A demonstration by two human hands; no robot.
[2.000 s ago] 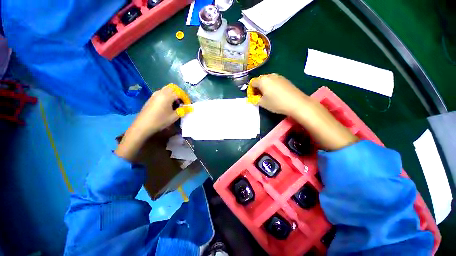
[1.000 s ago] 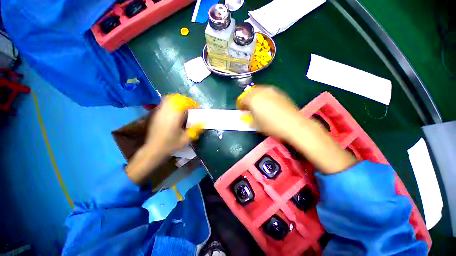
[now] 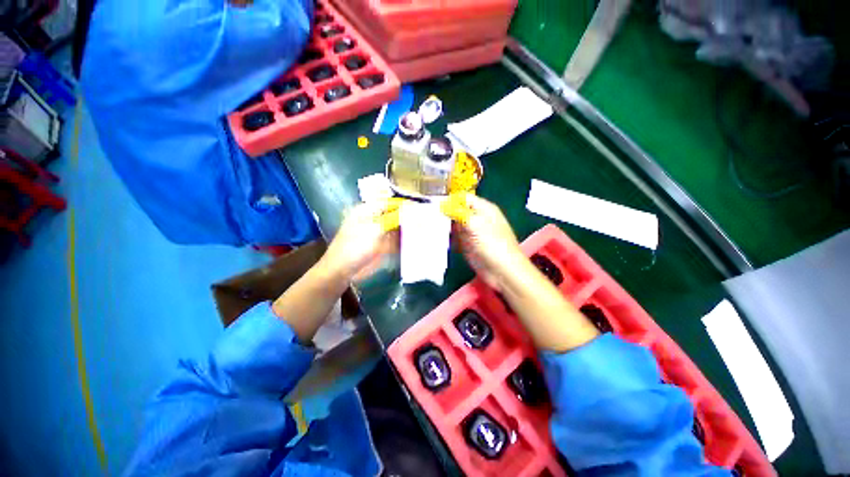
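Observation:
A white wipe (image 3: pixel 424 244) hangs folded between my two hands, in front of the bottles. My left hand (image 3: pixel 368 235) pinches its upper left edge with yellow finger cots. My right hand (image 3: pixel 480 233) pinches its upper right edge, also with yellow finger cots. Below my right forearm a pink-red foam tray (image 3: pixel 457 401) holds black lens units (image 3: pixel 432 367) in square pockets. My right arm hides part of the tray.
Two clear bottles (image 3: pixel 407 168) and yellow finger cots (image 3: pixel 465 171) stand in a dish. White strips (image 3: pixel 593 213) lie on the green bench. A person in a blue smock (image 3: pixel 177 102) sits at upper left by another tray (image 3: pixel 270 138). An open carton (image 3: pixel 335 368) is below.
The wipe was held wide and flat, then narrowed into a strip; now it hangs down between my hands. My hands are closer together. The view has shifted, showing more of the bench's far side.

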